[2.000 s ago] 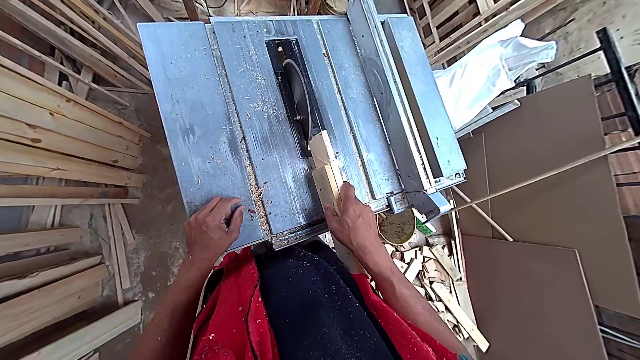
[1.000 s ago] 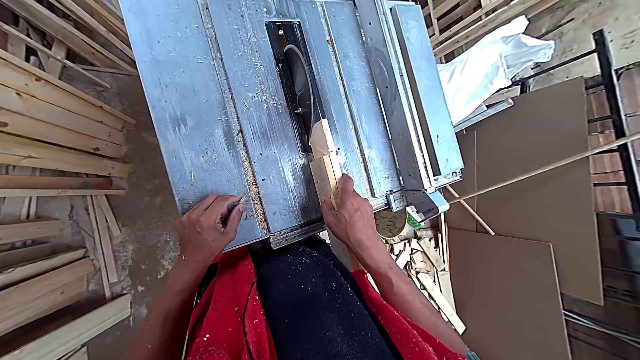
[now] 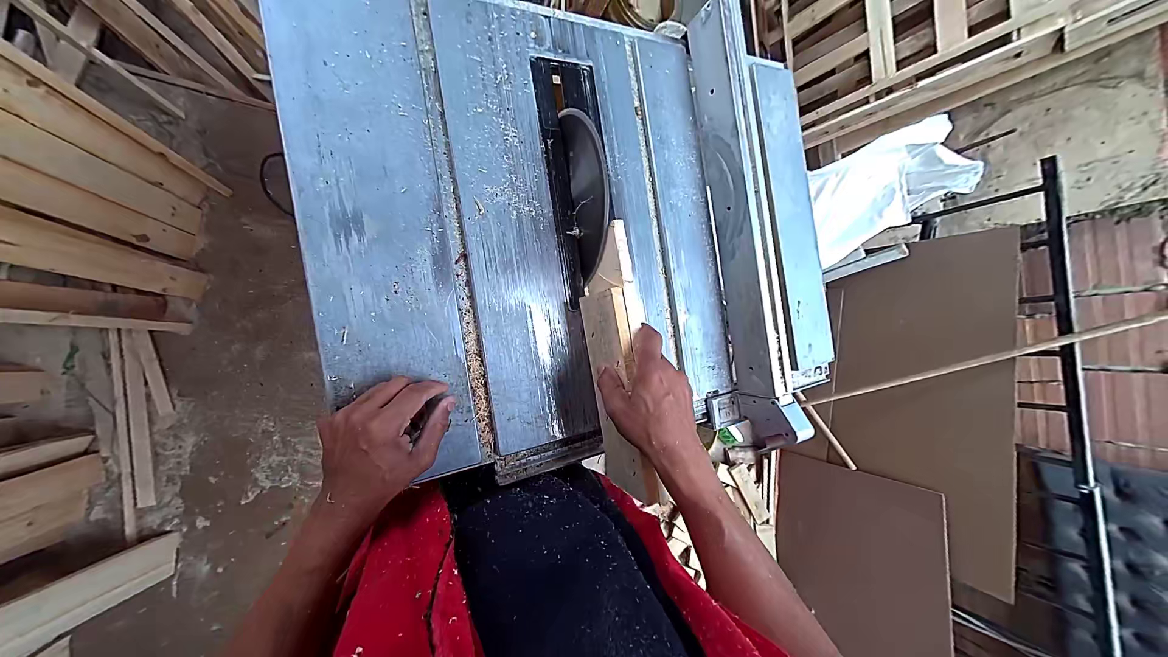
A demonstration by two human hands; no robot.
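Note:
A metal table saw top (image 3: 383,228), dusted with sawdust, lies before me. Its round blade (image 3: 585,196) stands up through a dark slot. My right hand (image 3: 650,399) grips a wooden board (image 3: 607,338) lying on the table to the right of centre; the board's far end has a cut notch and is beside the blade's near edge. Whether it touches the blade I cannot tell. My left hand (image 3: 381,444) rests on the table's near left corner, fingers curled, with a dark gap between thumb and fingers; its contents cannot be made out.
The saw's rip fence (image 3: 739,201) runs along the right side. Stacked wooden boards (image 3: 91,201) line the left. Brown sheet panels (image 3: 922,411) and a black metal frame (image 3: 1063,319) stand at the right, near a white plastic sheet (image 3: 890,187). Wood offcuts (image 3: 748,493) lie below the table.
Between the earlier frames and now, the board's far end and my right hand have shifted slightly relative to the blade. My left hand stays at the table's near left corner.

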